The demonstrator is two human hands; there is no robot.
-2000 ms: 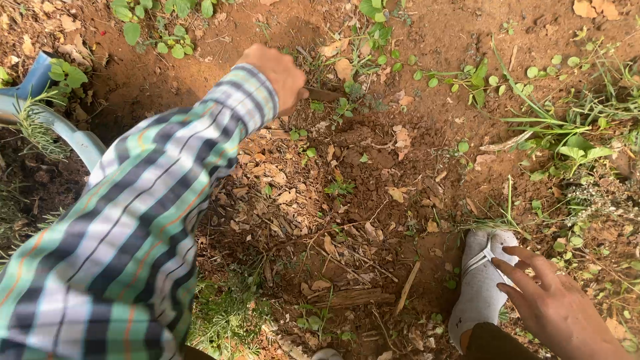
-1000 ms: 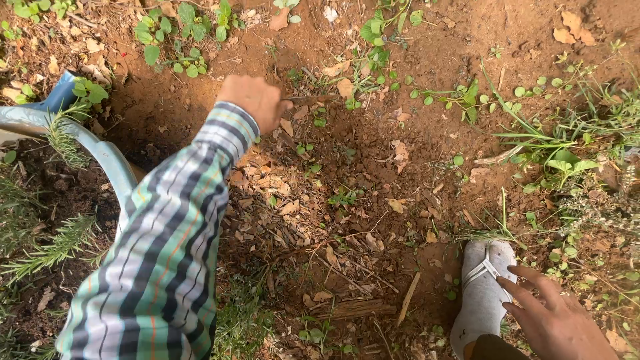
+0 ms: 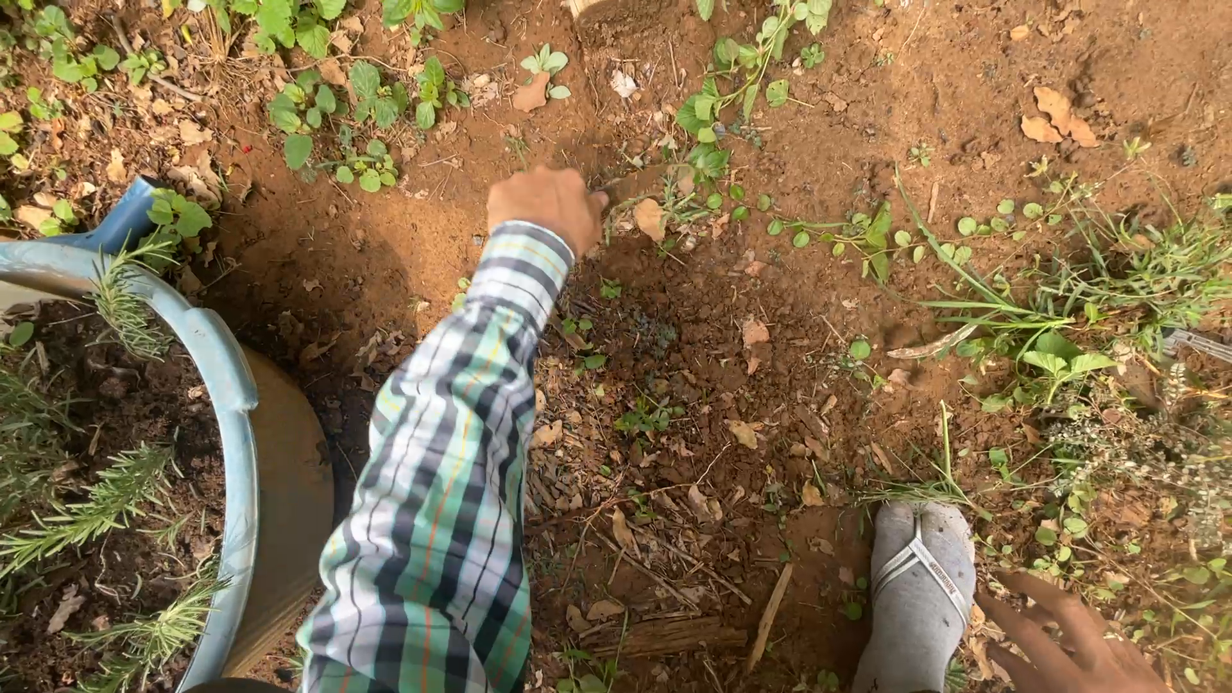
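My left hand [image 3: 547, 210], in a plaid sleeve, is closed in a fist at the upper middle. A thin, soil-coloured blade [image 3: 647, 183] of what seems a hand tool extends right from it, low over the soil beside a dry leaf [image 3: 650, 219] and small green weeds [image 3: 710, 162]. The fist hides the handle. At the lower right, my right hand [image 3: 1073, 640] has its fingers spread and holds nothing visible. It is beside a foot in a grey sock [image 3: 900, 626] and a white-strapped flip-flop [image 3: 922, 561].
A large blue-rimmed pot [image 3: 236, 404] with soil and rosemary-like plants [image 3: 91, 510] stands at the left. A blue pipe-like piece [image 3: 130, 214] lies behind its rim. Grass [image 3: 1145, 279] grows at the right. Sticks [image 3: 770, 616] and a piece of wood [image 3: 664, 635] lie on the ground.
Since one second ago, my left hand has moved right, closer to the dry leaf, with the blade still extending from it. My right hand stays near the foot. The view has shifted, showing more of the pot.
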